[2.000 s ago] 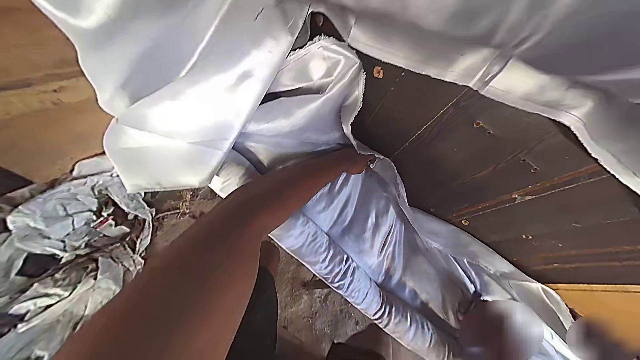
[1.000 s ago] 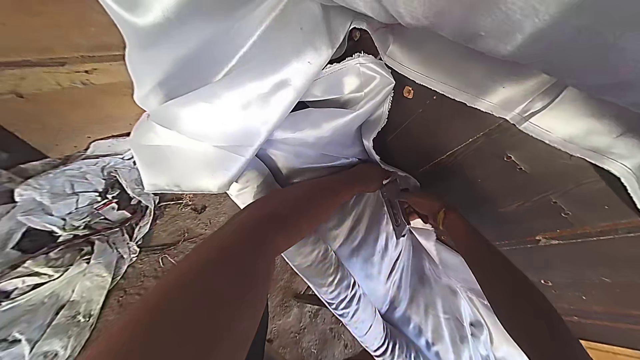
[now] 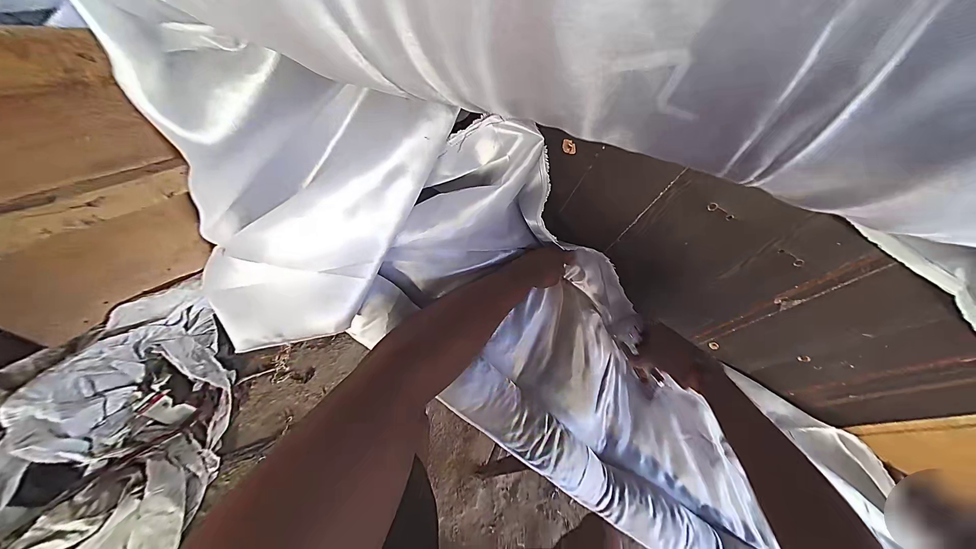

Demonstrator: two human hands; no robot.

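A length of shiny white satin-like fabric (image 3: 579, 381) hangs in folds at the centre, with a frayed edge near the dark boards. My left hand (image 3: 545, 267) grips this fabric's upper edge, fingers partly hidden by the wrist. Lower and to the right, my right hand (image 3: 659, 354) is at the same edge; its fingers are blurred and dark, and whether they pinch the cloth cannot be made out. More white fabric (image 3: 305, 229) drapes down at the upper left, and a broad sheet of it (image 3: 610, 69) spans the top.
Dark wooden boards (image 3: 762, 290) with small holes lie behind the hands on the right. Lighter wooden planks (image 3: 84, 191) stand at the left. A crumpled pile of whitish cloth or sheeting (image 3: 114, 381) rests on the bare earthen ground (image 3: 305, 389) at the lower left.
My right hand has come in from the lower right to the fabric beside my left hand, then moved slightly down along it. A small flat object seen between the hands one second ago no longer shows.
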